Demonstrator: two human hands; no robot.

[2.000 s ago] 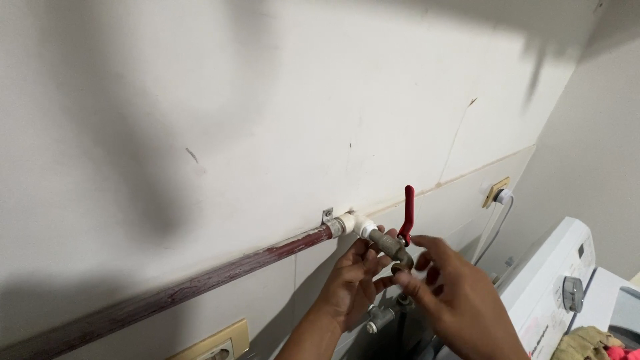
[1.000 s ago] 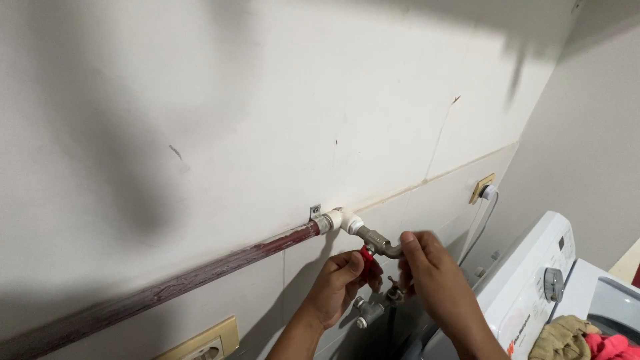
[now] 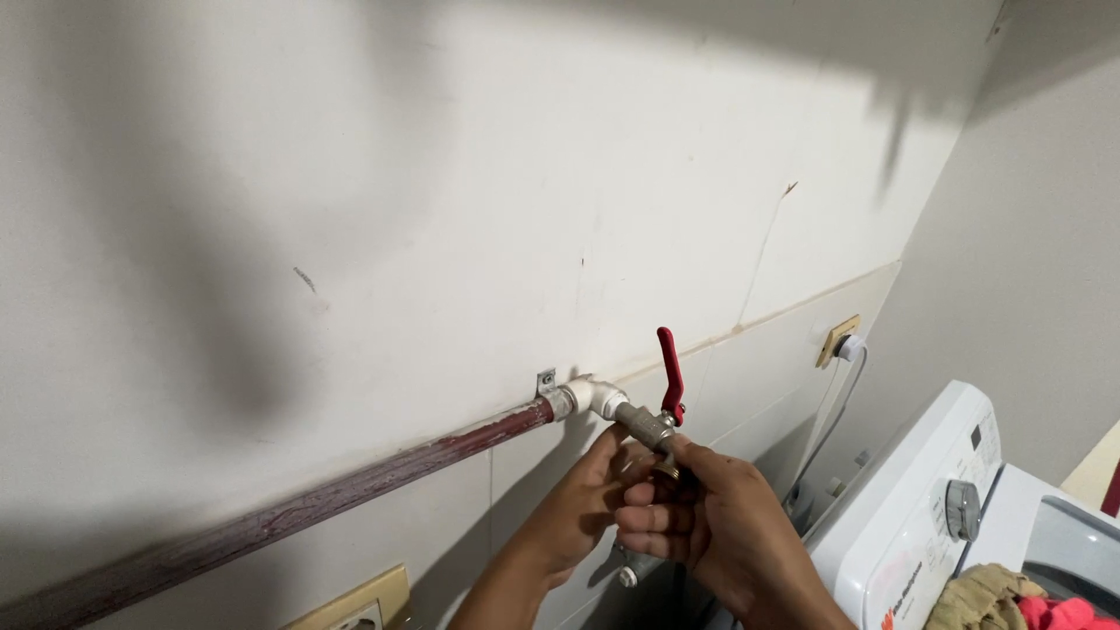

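Observation:
A metal ball-valve tap [image 3: 646, 429] with a red lever handle [image 3: 671, 376] joins a white elbow fitting [image 3: 605, 398] at the end of a dark red painted pipe [image 3: 350, 486]. The lever points upward, and the threaded brass spout [image 3: 665, 472] points down. My left hand [image 3: 584, 499] is at the underside of the tap body, its fingertips partly hidden. My right hand [image 3: 722, 516] has its thumb on the tap's outer end and its fingers curled beneath, close to the spout.
Below the hands is another pipe fitting [image 3: 627, 576]. A white washing machine [image 3: 919, 516] stands at the right, with cloths [image 3: 984, 599] on it. A wall socket [image 3: 838, 341] holds a plug; another socket [image 3: 359, 604] is at the bottom. A metal bracket [image 3: 546, 381] sits by the elbow.
The red lever, down by my left hand a second ago, now points up. My left hand has left the lever for the tap's underside, and my right hand has moved in closer beneath the outer end.

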